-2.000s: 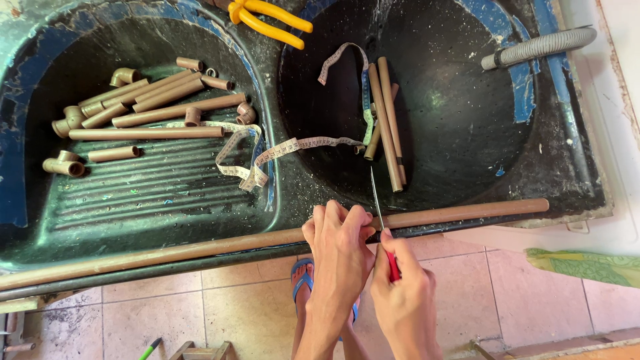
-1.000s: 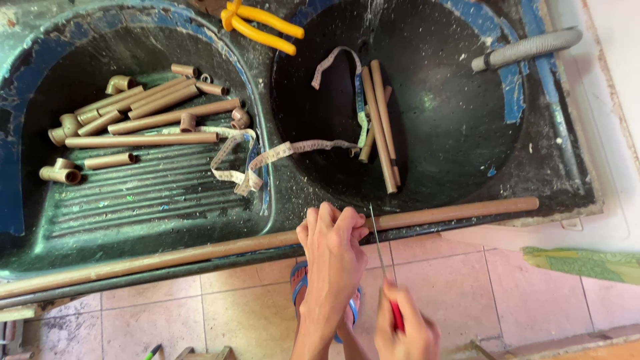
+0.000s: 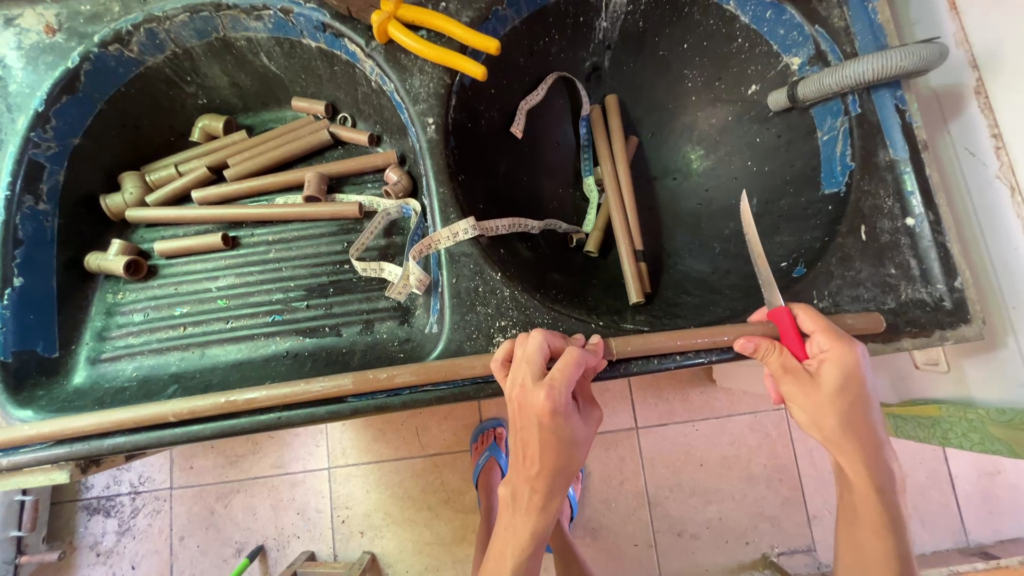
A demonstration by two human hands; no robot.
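Observation:
A long brown plastic pipe (image 3: 320,388) lies along the front edge of the dark sink counter. My left hand (image 3: 552,384) grips it near the middle, fingers wrapped over the top, beside a thin mark. At the pipe's right part, my right hand (image 3: 808,360) holds a serrated knife by its red handle (image 3: 788,332), the blade (image 3: 758,248) pointing up over the round basin. The right fingertips are at the pipe; whether they press on it I cannot tell. Cut pipe lengths (image 3: 616,200) rest in the round basin, close to a tape measure (image 3: 520,226).
The left basin (image 3: 200,320) holds several short brown pipes (image 3: 244,212) and fittings (image 3: 124,194). Yellow-handled pliers (image 3: 436,36) lie at the back between the basins. A grey corrugated hose (image 3: 868,74) reaches over the right rim. Below are floor tiles (image 3: 704,480) and feet in blue sandals (image 3: 490,452).
My right hand has moved right and up with the knife, from beside my left hand to the pipe's right part. The blade has left the spot near my left hand, which still grips the pipe.

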